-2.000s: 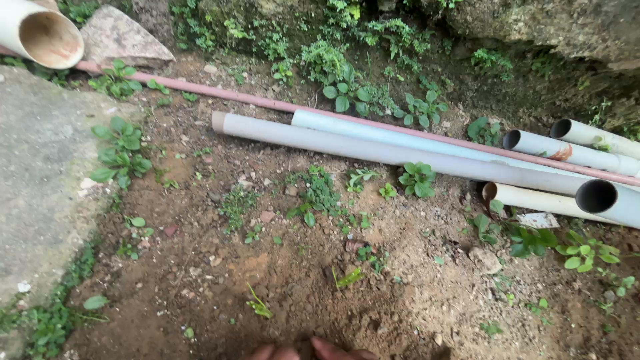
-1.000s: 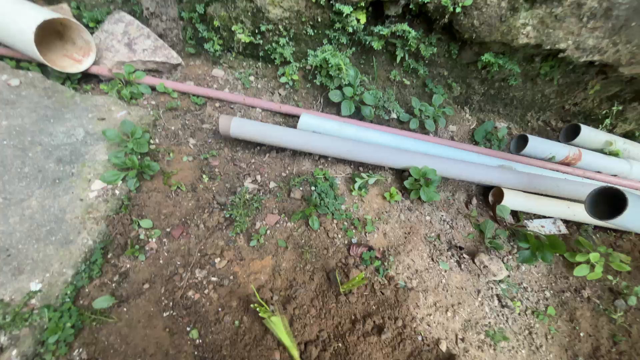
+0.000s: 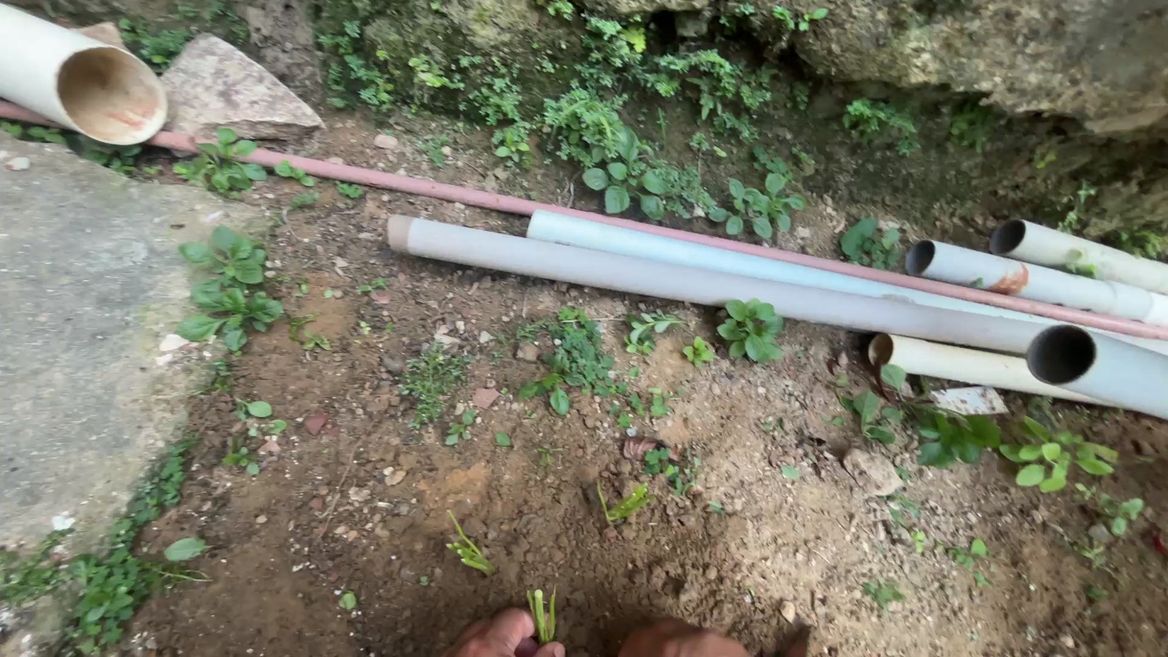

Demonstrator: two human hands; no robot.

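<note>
At the bottom edge my left hand (image 3: 506,635) pinches a short green plant cutting (image 3: 542,615) upright between thumb and finger, close to the brown soil. My right hand (image 3: 680,641) is just to its right, mostly cut off by the frame edge, its fingers out of sight. Two more green cuttings stick out of the loose soil (image 3: 547,511) beyond the hands: one cutting (image 3: 472,553) up and left of my left hand, the other cutting (image 3: 628,504) farther up and to the right.
A grey plastic pipe (image 3: 639,276), a pale blue pipe (image 3: 730,263) and a thin pink pipe (image 3: 438,190) lie across the ground. Several pipe ends stand out at the right. A wide cream pipe (image 3: 46,68) and a stone slab (image 3: 91,338) are at left, with rock (image 3: 1049,64) behind.
Both hands have come into view at the bottom, absent one second ago. The bright green cutting seen there alone now has my left hand's fingers around its base and stands more upright.
</note>
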